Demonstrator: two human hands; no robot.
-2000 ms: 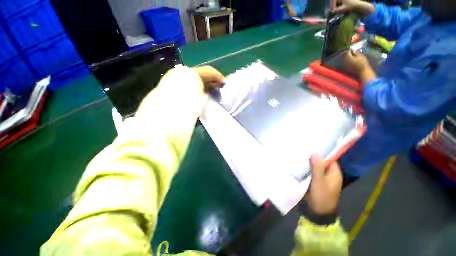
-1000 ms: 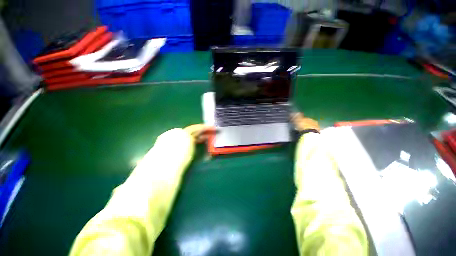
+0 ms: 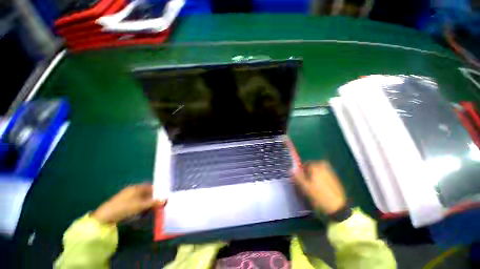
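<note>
An open laptop (image 3: 231,202) lies in front of me, its dark screen (image 3: 226,102) half standing and its black keyboard facing me. It rests on a red tray (image 3: 159,223), with white foam (image 3: 162,168) showing along its left side. My left hand (image 3: 126,203) is at the tray's left edge near the front corner, fingers closed on it. My right hand (image 3: 322,185) is at the right edge beside the keyboard; it is blurred and its fingertips are partly hidden against the tray and laptop side.
A closed, filmed laptop (image 3: 421,118) with white foam lies on a red tray at right. A blue parts bin (image 3: 39,131) sits at left over white paper (image 3: 11,202). Stacked red trays (image 3: 113,39) stand at the back left of the green bench (image 3: 105,105).
The open laptop on its tray has come closer to me, with both hands at its sides. The view has tilted down. The closed laptop remains at the right.
</note>
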